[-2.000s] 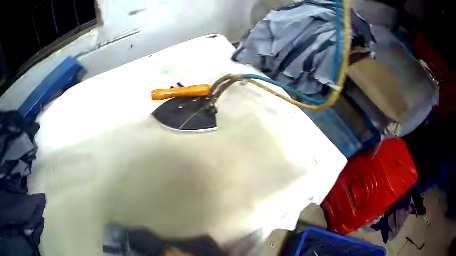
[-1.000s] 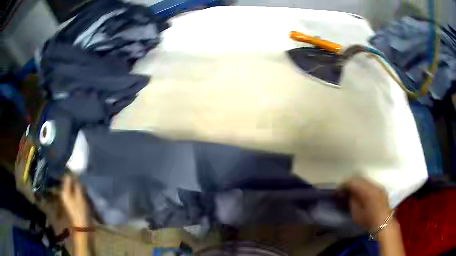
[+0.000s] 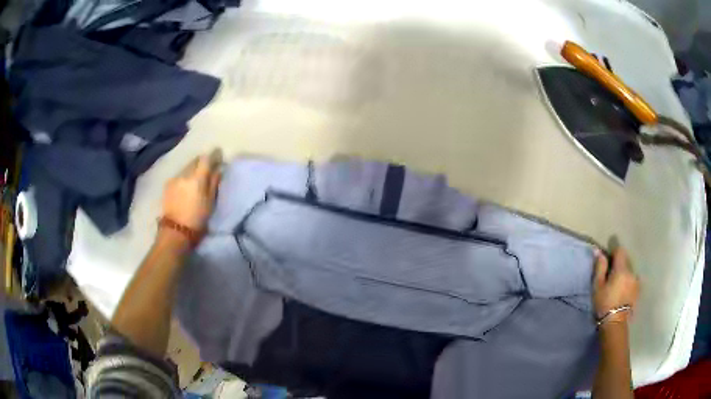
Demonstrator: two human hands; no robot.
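A garment piece (image 3: 390,249) lies with its paler blue-grey wrong side up, with dark seam lines and a dark band, over the near part of the white-covered table (image 3: 374,93). My left hand (image 3: 191,199) holds its upper left corner. My right hand (image 3: 616,284) holds its right edge. The garment's lower part hangs towards me and is cut off by the bottom edge. The steam iron (image 3: 588,117), with an orange handle, rests on the table at the upper right, away from both hands.
A heap of dark garments (image 3: 93,101) lies on the table's left side. A white ring (image 3: 26,214) is at the far left edge. Hoses (image 3: 678,136) run from the iron to the right. Something red (image 3: 678,387) shows at the lower right corner.
The garment, dark and bunched at the near edge a second ago, is now spread wider on the table with its pale side up. Both hands have moved up with it. The view has shifted.
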